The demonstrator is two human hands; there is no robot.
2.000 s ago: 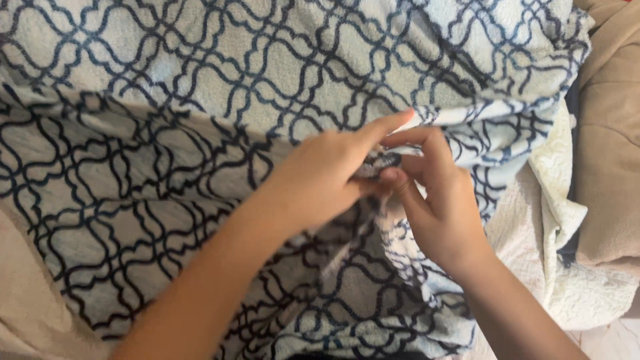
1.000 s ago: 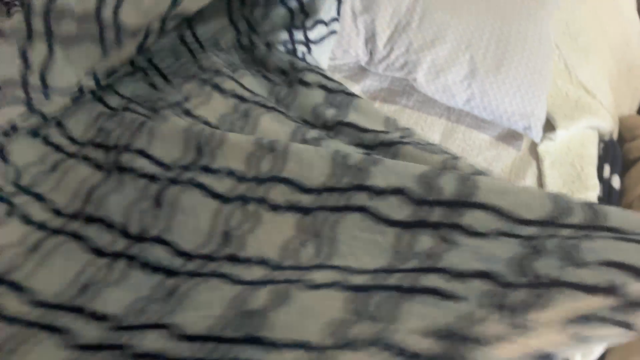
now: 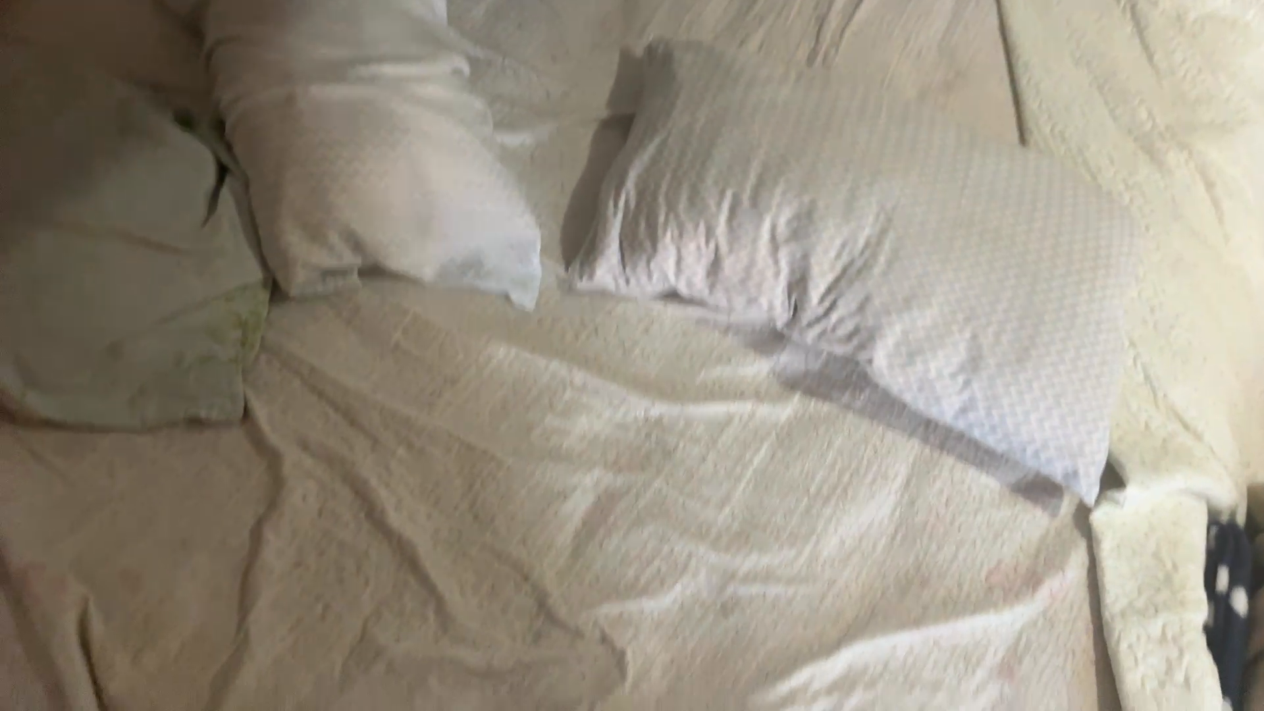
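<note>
Neither my left hand nor my right hand shows in the head view at this moment, so what they hold cannot be seen. A pillow in a finely checked, pale case (image 3: 889,227) lies slanted at the upper right. At the upper left rests a white pillow (image 3: 385,188) with a creased case. A pale green pillow (image 3: 128,306) lies at the far left, close beside the white one. Under them spreads a wrinkled cream bed cover (image 3: 632,474). The patterned blanket is out of sight.
A cream textured cloth (image 3: 1155,583) hangs in folds along the right side. Beside it, at the right edge, is a dark cloth with white spots (image 3: 1227,602). The far left top is in shadow.
Two seconds ago both hands gripped a blue-and-white patterned blanket; one second ago it swept blurred across the view. Now blanket and hands are out of view, and the pillows and bed cover show. The view has shifted greatly.
</note>
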